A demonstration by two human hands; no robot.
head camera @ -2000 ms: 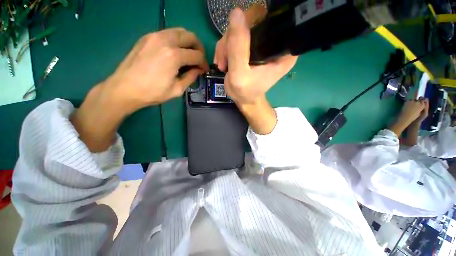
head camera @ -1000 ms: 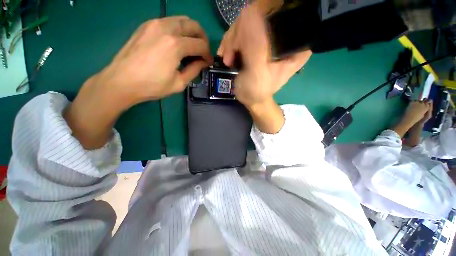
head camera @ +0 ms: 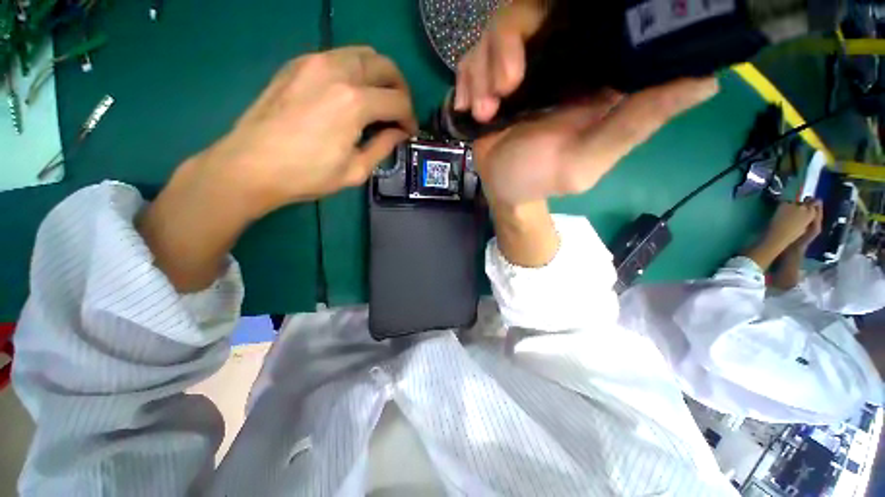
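The black handheld unit (head camera: pixel 423 267) lies upright in front of me, its lower edge at my smock. The circuit module (head camera: pixel 437 175) with its QR-like label shows in the open window at its top end. My left hand (head camera: pixel 315 131) has its fingertips pinched at the window's upper left edge; whether they hold a small part is hidden. My right hand (head camera: pixel 543 136) is around the thick black electric screwdriver (head camera: pixel 621 49), thumb and fingers spread along it. The screwdriver's front end is by the window's upper right corner; its tip is hidden.
A round tray of grey dots (head camera: pixel 454 29) sits behind the screwdriver. Tangled wires (head camera: pixel 39 39) and a single lead (head camera: pixel 95 116) lie at left by a pale sheet (head camera: pixel 44 146). A small black box (head camera: pixel 642 248) on a cord is at right, near another person's hands (head camera: pixel 796 228).
My right hand has turned and its fingers have spread further along the screwdriver, so the module's label shows more fully. My left hand stays at the window's edge.
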